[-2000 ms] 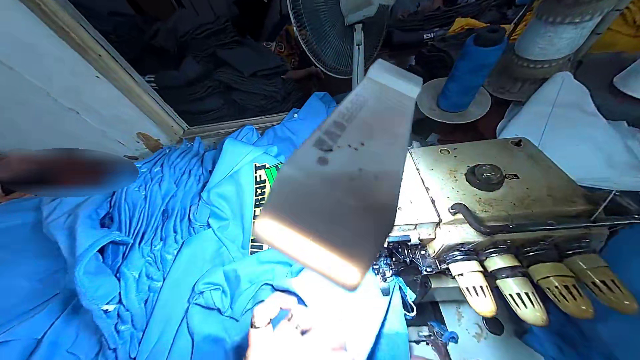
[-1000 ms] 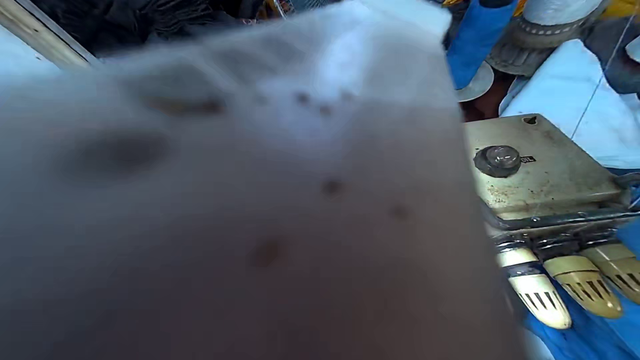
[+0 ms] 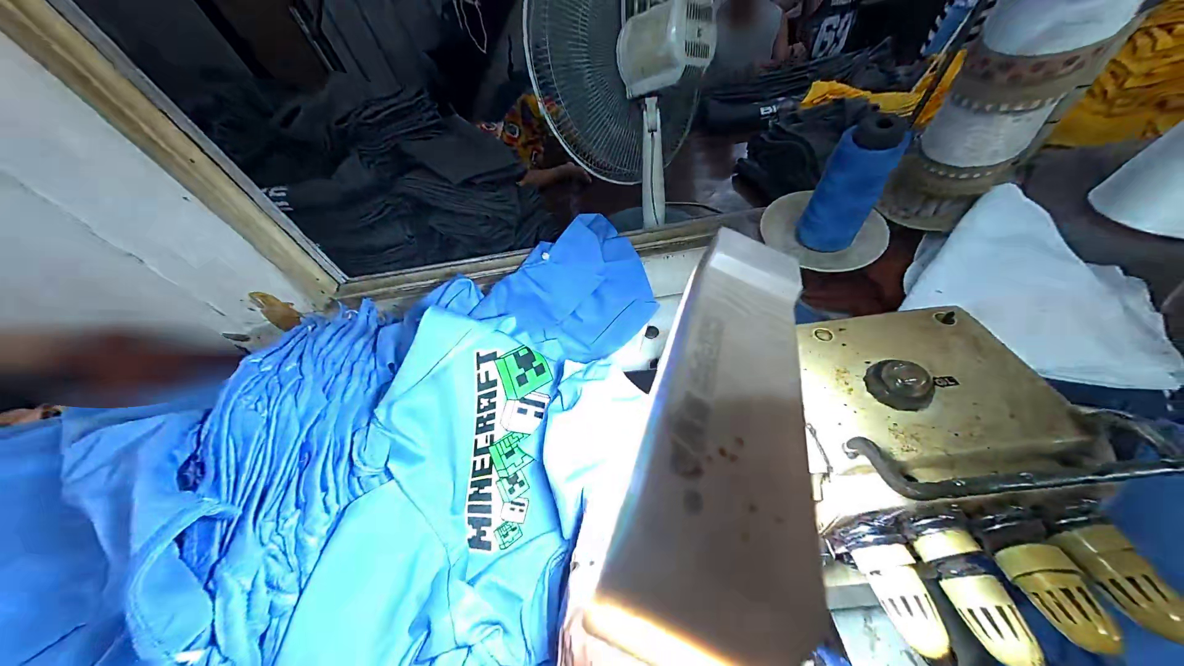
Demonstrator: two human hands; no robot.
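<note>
A blurred brown shape (image 3: 111,365) lies at the left edge; whether it is a hand or arm is unclear. Below it, a small skin-toned patch (image 3: 32,416) touches the blue cloth. At bottom centre, a sliver of skin (image 3: 578,620) shows beside a rust-spotted metal plate (image 3: 721,462), which stands large in the foreground and hides what is behind it. I cannot tell which hand this is or what it holds. Left of the plate lies a light blue printed garment (image 3: 416,462), beside a bunched stack of blue fabric (image 3: 287,435).
An overlock-type sewing machine (image 3: 962,398) with a bent metal bar (image 3: 980,483) and several cream slotted covers (image 3: 980,610) stands at right. Behind are a blue thread cone (image 3: 851,185), white cloth (image 3: 1036,287) and a fan (image 3: 652,55). Dark folded garments (image 3: 398,176) lie beyond the wooden frame (image 3: 185,148).
The metal plate filled much of the view one second ago and now covers a narrower part right of centre. The printed garment, hidden then, shows again.
</note>
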